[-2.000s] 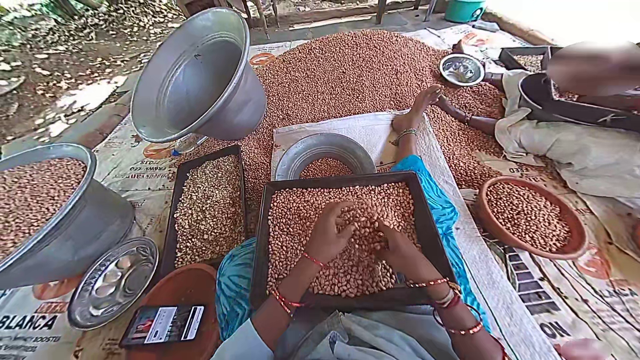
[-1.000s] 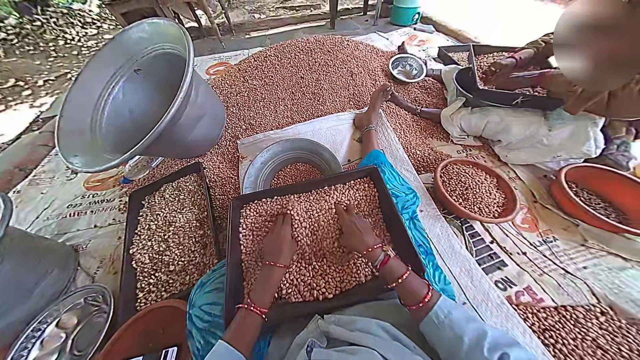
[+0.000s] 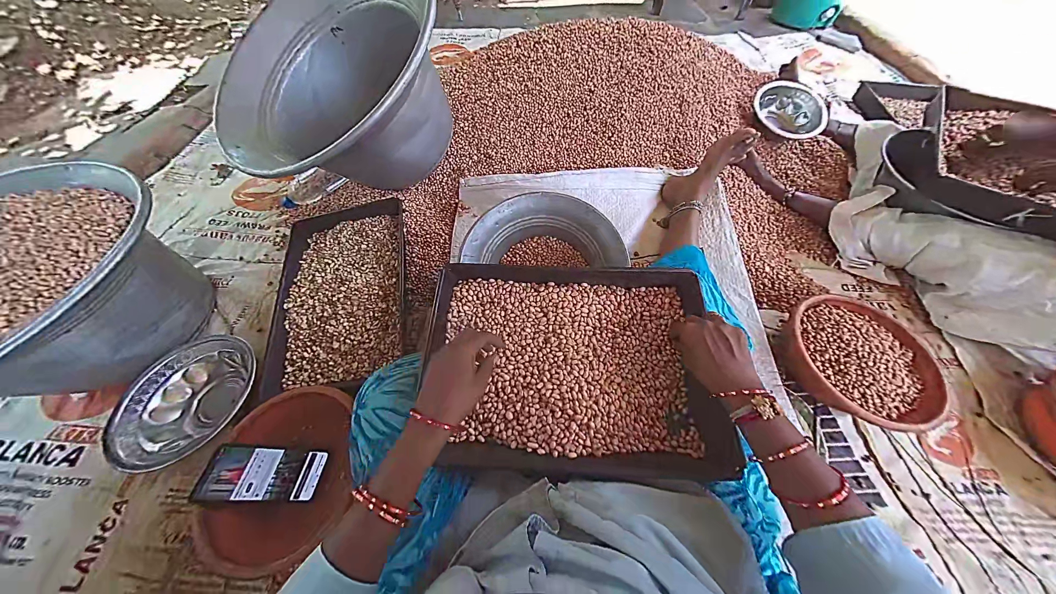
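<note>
A dark rectangular tray (image 3: 718,429) of shelled nuts (image 3: 569,371), apparently peanuts, rests on my lap. Over its left part is my left hand (image 3: 464,371), fingers curled; a small pale spot shows at the fingertips, and whether it is a nut is unclear. My right hand (image 3: 716,351) is at the tray's right rim with bent fingers, their tips partly hidden. Beyond the tray's far edge sits a round grey metal basin (image 3: 544,219) with nuts inside. To the left lies a second dark tray (image 3: 276,330) of paler pieces.
A big nut heap (image 3: 610,91) spreads ahead. Left are a tilted metal tub (image 3: 412,124), a filled tub (image 3: 165,289), a metal plate (image 3: 235,404) and a phone (image 3: 272,474) on a clay dish (image 3: 272,536). A nut-filled clay bowl (image 3: 932,396) and another person's legs (image 3: 973,264) are right.
My hands have moved apart from over the nuts, the left toward the tray's left side and the right to its right rim. The view has shifted.
</note>
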